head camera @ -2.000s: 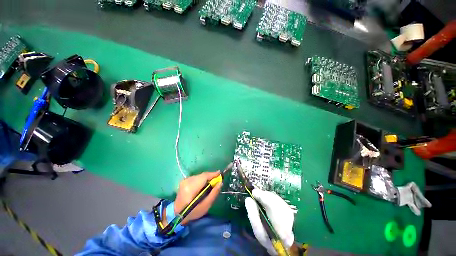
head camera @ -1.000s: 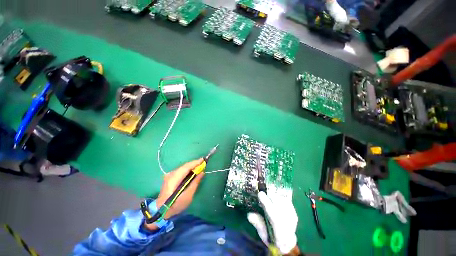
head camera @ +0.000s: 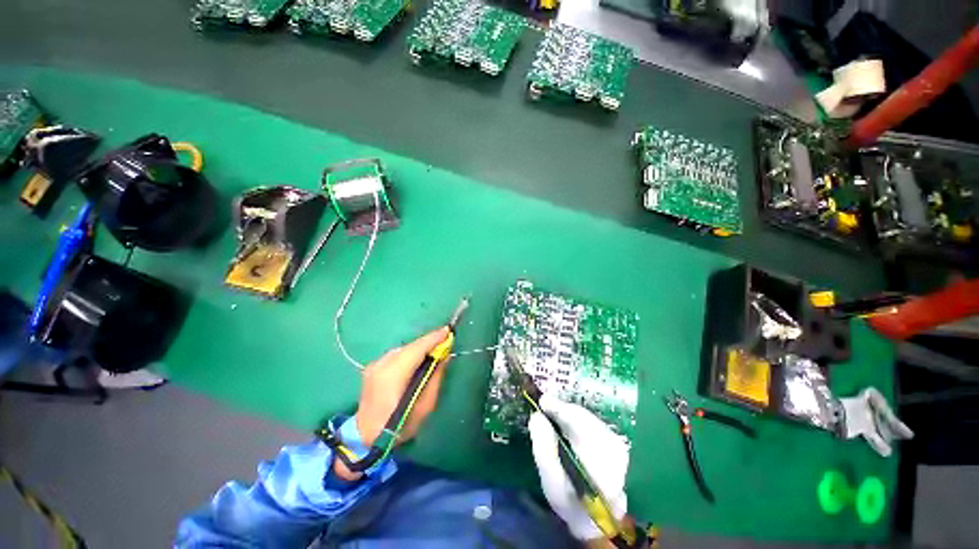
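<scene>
A green circuit board [head camera: 585,359] lies on the green mat in front of me. My left hand [head camera: 399,388], bare, holds a yellow-and-black soldering iron [head camera: 413,391], its tip raised left of the board. Solder wire [head camera: 341,322] loops from the reel [head camera: 360,193] to this hand, and its free end reaches the board's left part. My right hand [head camera: 580,461], white-gloved, holds a second soldering iron [head camera: 564,448] with its tip at the board's left-middle part, near the wire end. The glove covers the board's lower edge.
Side cutters [head camera: 696,440] lie open right of the board. A black iron stand [head camera: 741,338] and crumpled white glove [head camera: 875,418] are further right. Another iron stand [head camera: 268,241] and black round cups [head camera: 150,198] are left. More boards [head camera: 687,182] sit on the dark conveyor beyond.
Against the oldest frame, the left iron tip has moved left, off the board. Since the middle frame, the right hand and iron tip have shifted left over the board.
</scene>
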